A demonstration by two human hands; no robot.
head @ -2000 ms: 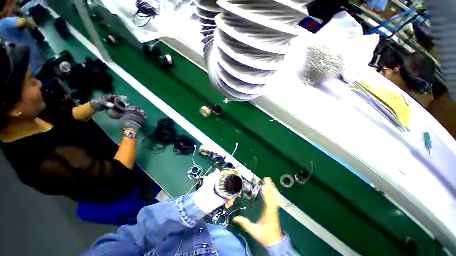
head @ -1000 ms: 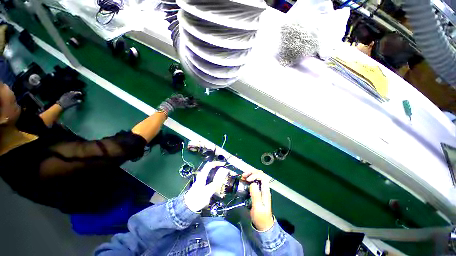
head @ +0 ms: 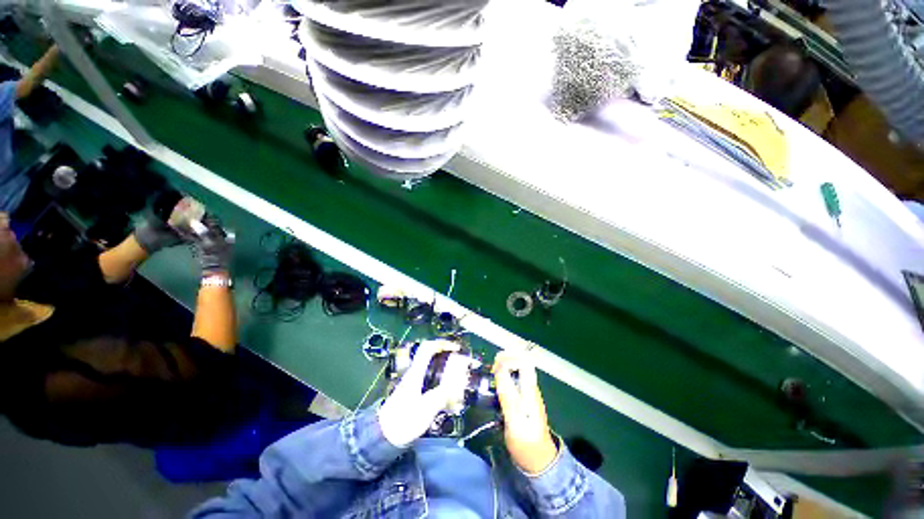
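Observation:
My left hand [head: 412,397], in a white glove, grips a round motor unit [head: 446,373] with a dark band, low in the middle of the view. My right hand [head: 522,401], bare, holds a dark part [head: 482,387] against the unit's right side. Fingers hide much of both parts, so whether they are joined cannot be told. Ring-shaped parts with thin wires [head: 378,345] lie on the green bench just left of my left hand. More small round parts [head: 419,311] lie by the white rail. A thin wire trails below my hands.
The white rail [head: 608,384] separates the bench from the green conveyor [head: 648,340], which carries a ring [head: 520,303] and other units. Black cable loops [head: 342,293] lie left. A coworker in black [head: 132,355] sits left. A ribbed duct [head: 395,86] hangs overhead. A screwdriver [head: 672,485] lies right.
My right hand was open and apart two seconds ago; it has closed on a dark part and come against the unit. The unit has tipped sideways. The coworker's hands have drawn back from the conveyor.

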